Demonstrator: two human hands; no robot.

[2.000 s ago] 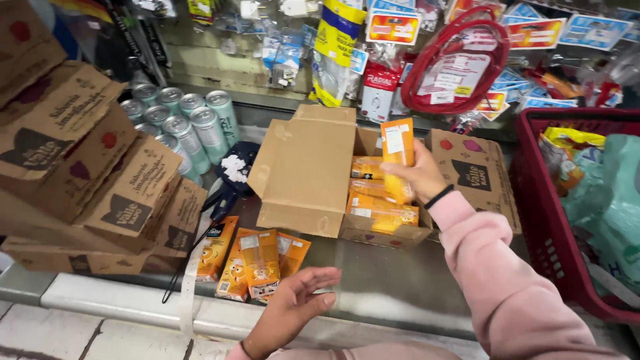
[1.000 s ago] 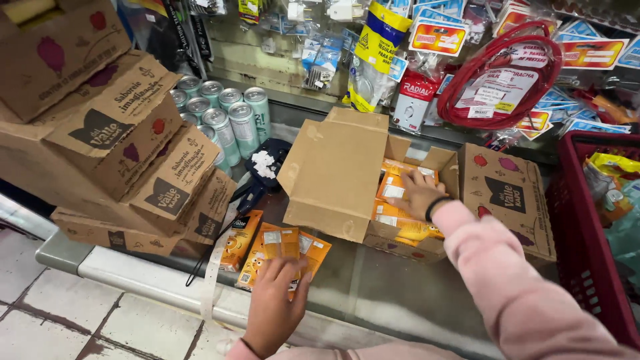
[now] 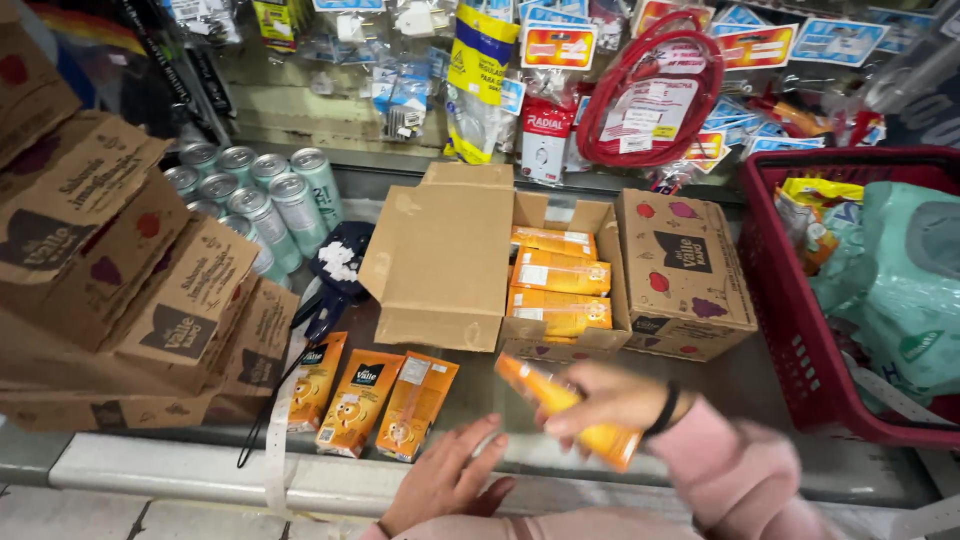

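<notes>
My right hand (image 3: 611,401) grips an orange juice carton (image 3: 570,412), blurred and tilted, in front of the opened cardboard box (image 3: 435,255). Inside that box lie several orange juice cartons (image 3: 562,271). My left hand (image 3: 457,465) holds nothing, its fingers apart, beside the juice carton at the right end (image 3: 416,405) of a group on the counter. Left of that one are a second juice carton (image 3: 358,405) and another (image 3: 316,382) by the paper strip. A dark blue handheld labeler (image 3: 334,285) with white labels lies behind them.
Stacked cardboard boxes (image 3: 127,277) rise at the left, near grouped drink cans (image 3: 277,206). A closed cardboard box (image 3: 686,274) stands right of the opened one. Farther right is a dark red basket (image 3: 780,322) with packages. Hanging goods, including a coiled red hose (image 3: 649,90), line the back.
My right hand has come out of the opened box with a juice carton. My left hand has moved off the cartons on the counter, which now lie more spread out.
</notes>
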